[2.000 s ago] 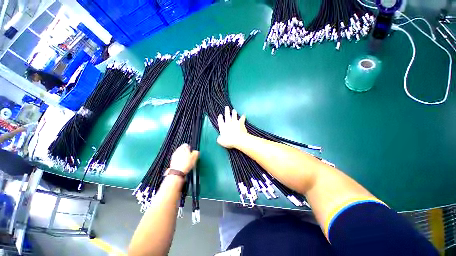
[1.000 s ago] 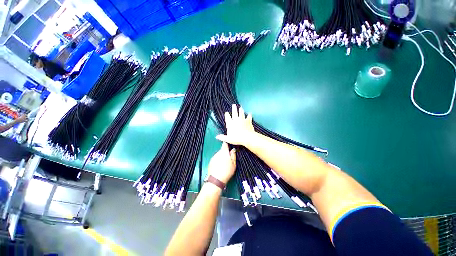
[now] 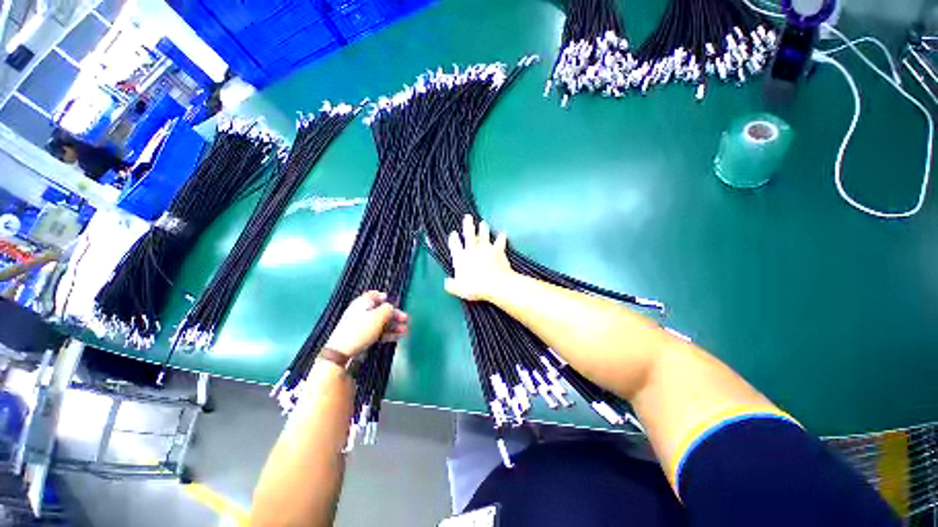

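Note:
A loose pile of black cables with white ends lies in front of me, its lower part split into two fans. My right hand lies flat with spread fingers on the right fan. My left hand is over the right side of the left fan, fingers curled on cables there; how many it holds is hidden. White connectors show at the lower ends of the right fan. A narrower cable group lies to the left.
A banded cable bundle lies far left, more cables at the top. A teal film roll, a dark upright device and a white cord are at right. Blue bins stand behind the green table. A person's arm shows far left.
My left hand has moved left, from beside my right hand to the left fan. My right hand stays flat on the right fan. The view has shifted slightly.

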